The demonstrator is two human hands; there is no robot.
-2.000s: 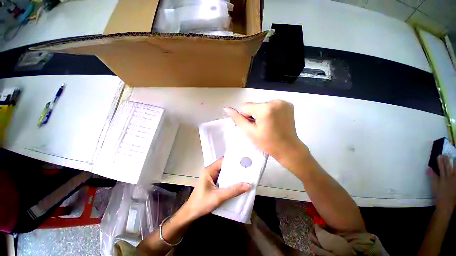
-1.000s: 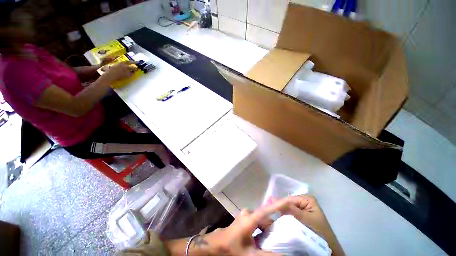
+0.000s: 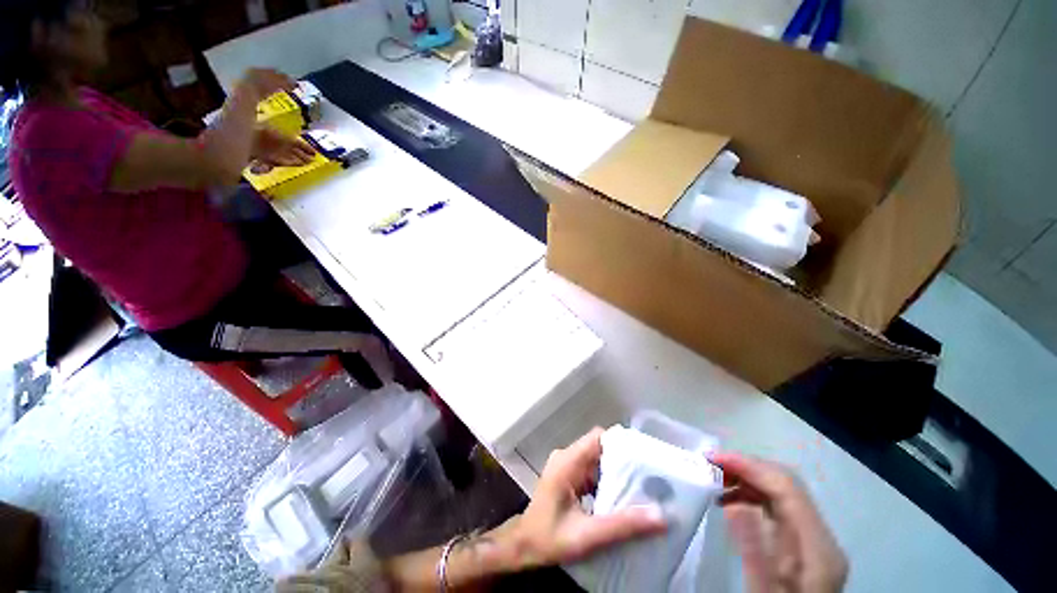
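A white product with a grey round spot on its face is held near the table's front edge at the lower right. My left hand grips it from the left, with the thumb across its face. My right hand is blurred at its right side, fingers near its top right corner; whether it grips is unclear. A translucent white tray shows partly behind the product. A thick white stack of sheets lies left of my hands.
An open brown carton holds white wrapped items. A black block stands by its right side. A pen lies on the table. A coworker in pink sits at left by yellow boxes. A clear bag of trays is below.
The product is lifted more upright, its grey spot now showing. My right hand has moved off to its right side. The coworker's arms have risen.
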